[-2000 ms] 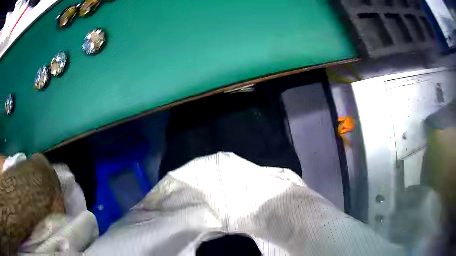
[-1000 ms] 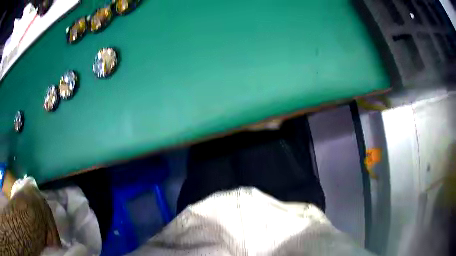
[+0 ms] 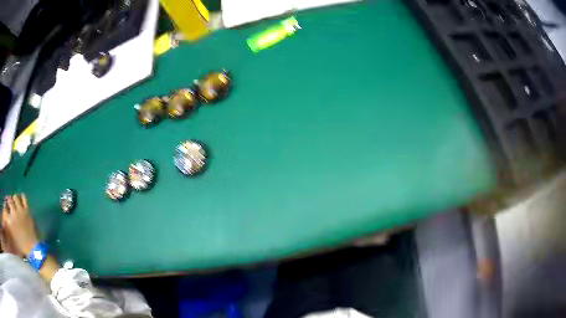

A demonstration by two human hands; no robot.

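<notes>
On the green bench mat (image 3: 298,155), three round assemblies with amber-gold centres (image 3: 182,102) stand in a slanting row. Below them lie several silver-blue speckled round modules: one alone (image 3: 190,157), two side by side (image 3: 129,180) and one farther left (image 3: 67,200). My left hand is not in view. A strongly blurred tan shape at the right edge, over the tray's near end, may be my right hand (image 3: 539,166); its fingers and anything in them cannot be made out.
Another person's hand (image 3: 18,223) with a blue wristband rests at the mat's far left. A black pocketed foam tray (image 3: 468,68) stands right. A green-yellow stick (image 3: 273,35), yellow piece (image 3: 187,17) and white sheet (image 3: 93,84) lie at the far side. An orange piece (image 3: 486,269) is lower right.
The view has tilted up and left, so the rounds sit lower and farther right, and the mat's far side shows. The blurred shape at right now overlaps the tray's near end.
</notes>
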